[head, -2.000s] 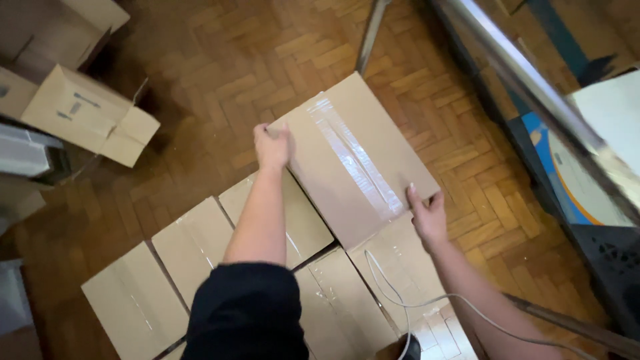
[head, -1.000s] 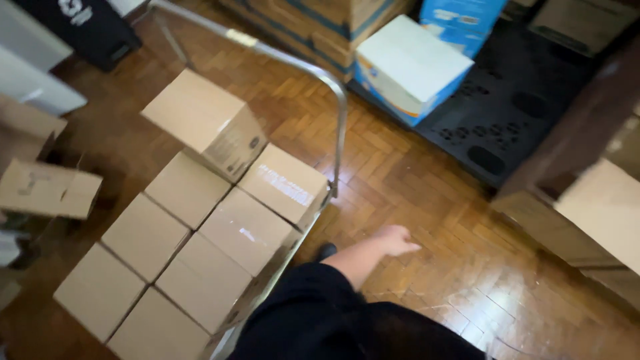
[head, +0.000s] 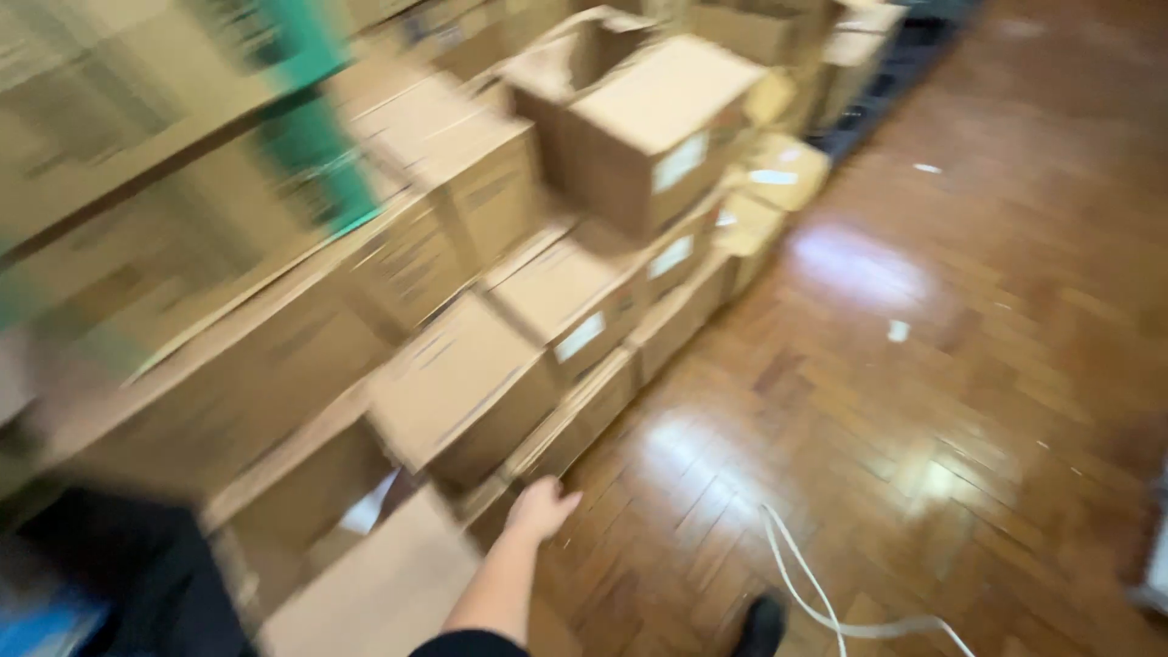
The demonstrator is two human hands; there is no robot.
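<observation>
My left hand (head: 543, 508) is at the lower middle of the head view, loosely curled with the thumb apart and nothing seen in it. It is nearest to the low cardboard boxes (head: 461, 379) along the edge of the floor; whether it touches one cannot be told. Just below and left of it lies a pale cardboard panel (head: 388, 579), beside a box with a white paper (head: 370, 504) in it. My right hand is out of view.
Stacked cardboard cartons, some with green print (head: 319, 164), fill the left and top. A box (head: 671, 91) sits higher on the row. A white cable (head: 821, 598) lies on the parquet floor (head: 985, 401) near a dark shoe (head: 762, 625). A dark blurred shape is at lower left.
The view has swung from the loaded trolley to rows of stacked cartons. Two seconds ago both hands were on a taped box; my right hand has left the view.
</observation>
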